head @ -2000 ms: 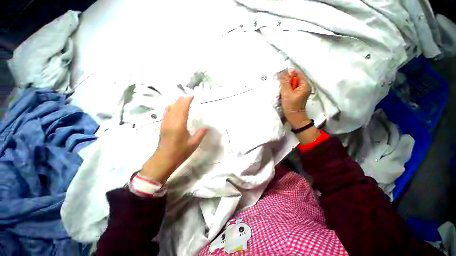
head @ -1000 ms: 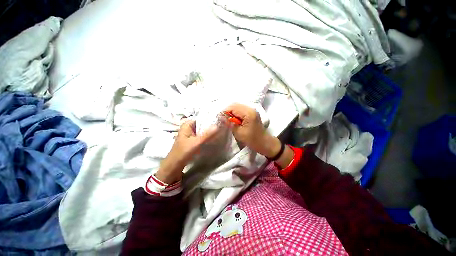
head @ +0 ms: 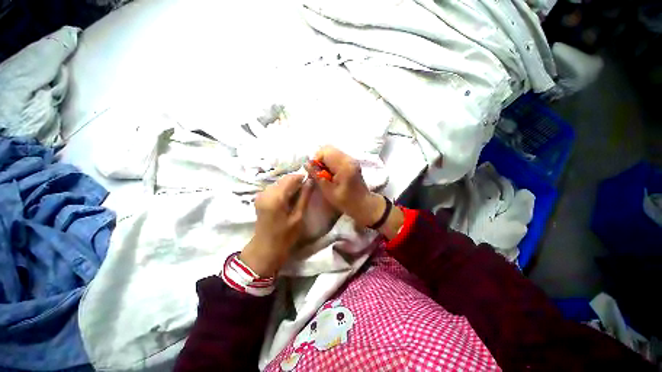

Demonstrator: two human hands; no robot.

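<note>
An off-white garment (head: 210,254) is spread over the table's near edge and partly over my lap. My left hand (head: 279,218) pinches a bit of its cloth at the fingertips, in the middle of the view. My right hand (head: 345,183) is closed around the orange thread snips (head: 324,173), close against the left fingertips. The snips' blades are too small to tell, and no thread can be made out.
A pile of off-white garments with dark buttons (head: 450,65) lies at the far right. Blue garments (head: 47,254) lie at the left. A blue crate (head: 541,225) with pale garments stands at the right below the table. A pink check apron (head: 406,320) covers my lap.
My right hand has come from the right to my left hand at the middle. My left hand has gone from spread on the cloth to pinching it. The view has shifted rightward.
</note>
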